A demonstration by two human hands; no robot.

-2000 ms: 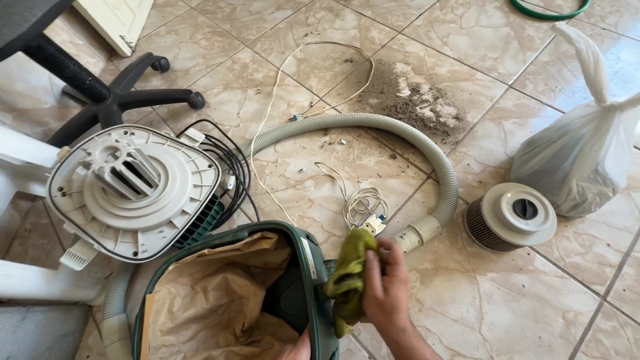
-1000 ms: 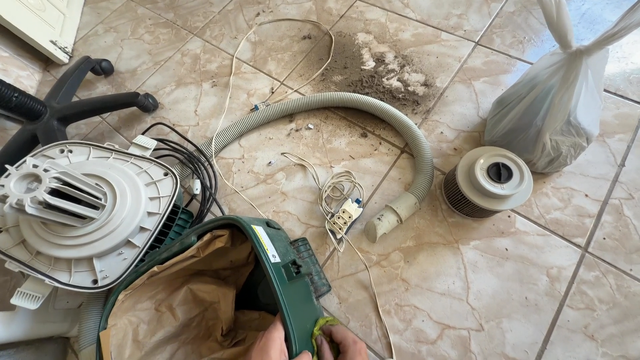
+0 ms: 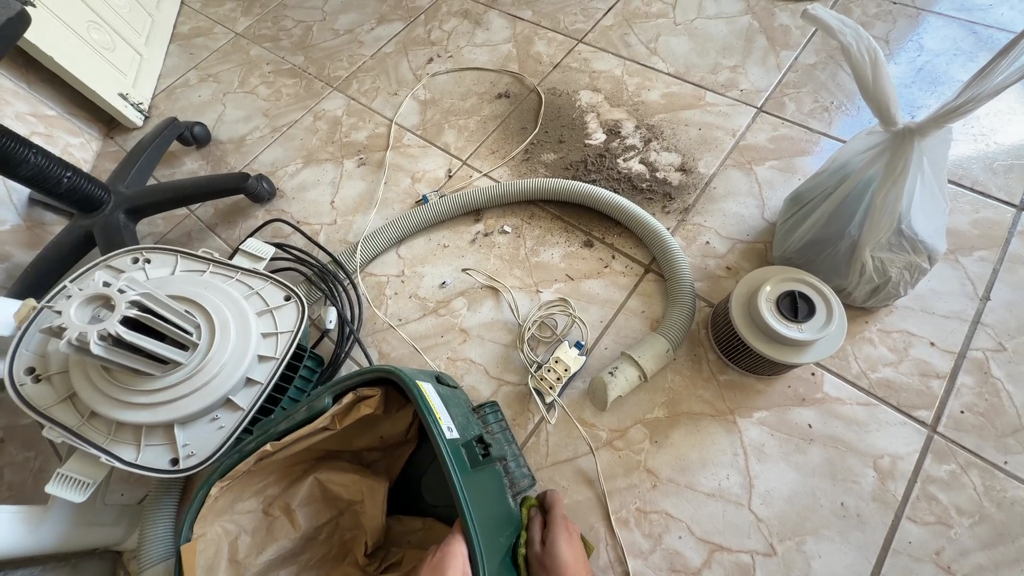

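A green vacuum cleaner canister (image 3: 500,512), lined with a brown paper dust bag (image 3: 320,488), stands open-topped at the bottom. My left hand (image 3: 446,554) grips the canister's rim from inside, its fingers partly hidden. Outside the wall, my right hand (image 3: 555,538) presses a green cloth (image 3: 524,532) against the canister, just below its ribbed side fitting. The vacuum's motor head (image 3: 164,352), grey underside up, lies left of the canister beside a coiled black cord (image 3: 340,296). A pleated cartridge filter (image 3: 776,320) stands on the tiles at right.
A grey corrugated hose (image 3: 592,192) curves over the floor around a white power strip (image 3: 558,370) with its cord. Beyond lies a heap of grey dust (image 3: 624,160). A tied plastic bag (image 3: 872,208) is at right, a black chair base (image 3: 120,200) and a cabinet door (image 3: 104,48) at left.
My right hand has brought the green cloth down from above the canister's side fitting to the outer wall below it. The view has shifted.
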